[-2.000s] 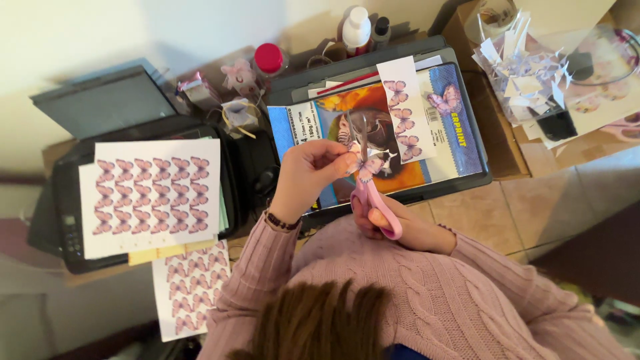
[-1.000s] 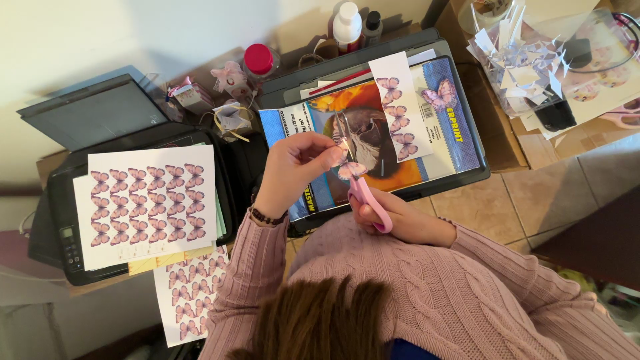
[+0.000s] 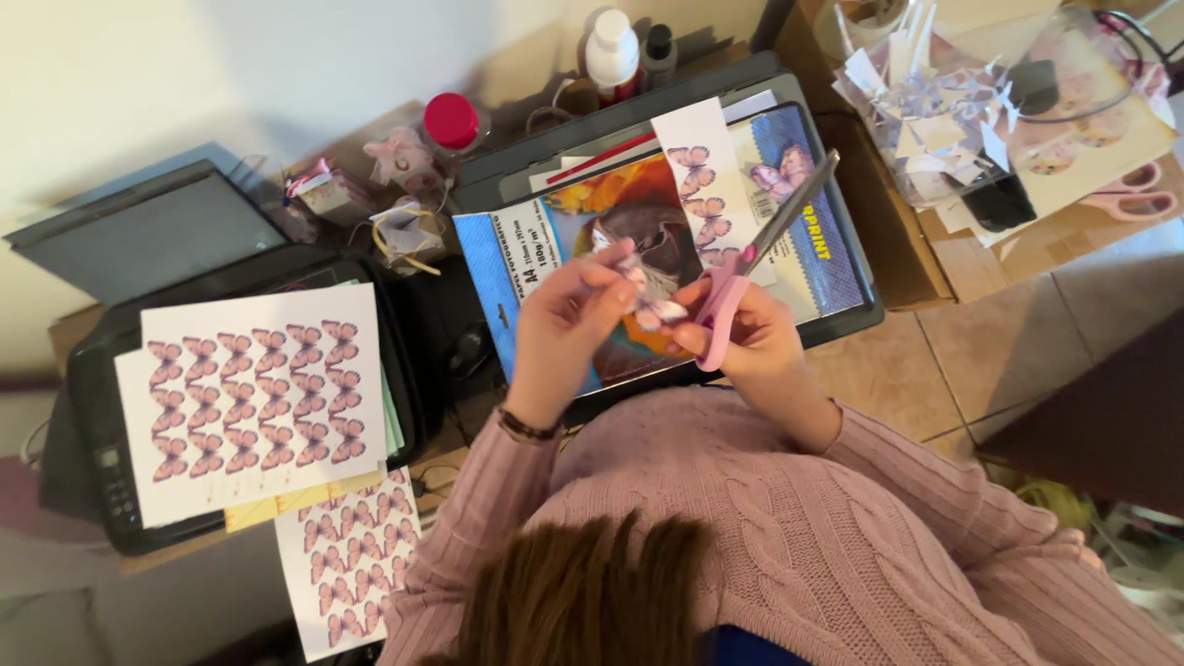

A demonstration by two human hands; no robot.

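Observation:
My left hand (image 3: 573, 324) pinches a strip of paper butterflies (image 3: 655, 303) between thumb and fingers, above a photo paper pack (image 3: 601, 222). In my right hand (image 3: 758, 342) are pink-handled scissors (image 3: 726, 301), their closed-looking blades pointing up and away to the right; its fingertips also touch the lower end of the butterfly piece. Behind the hands, a white sheet strip printed with butterflies (image 3: 698, 176) lies across the pack. One cut-out butterfly (image 3: 784, 174) rests on the pack's blue right part.
Butterfly sheets (image 3: 254, 398) lie on a black printer (image 3: 92, 444) at left, another sheet (image 3: 351, 564) below. A red-lidded jar (image 3: 453, 122) and white bottle (image 3: 612, 55) stand behind. At right, a clear bag of paper scraps (image 3: 934, 120) and second pink scissors (image 3: 1133, 194) sit on cardboard.
The scissors have swung away from the butterfly paper and now point up to the right. My right hand's fingertips have come to the paper's lower end.

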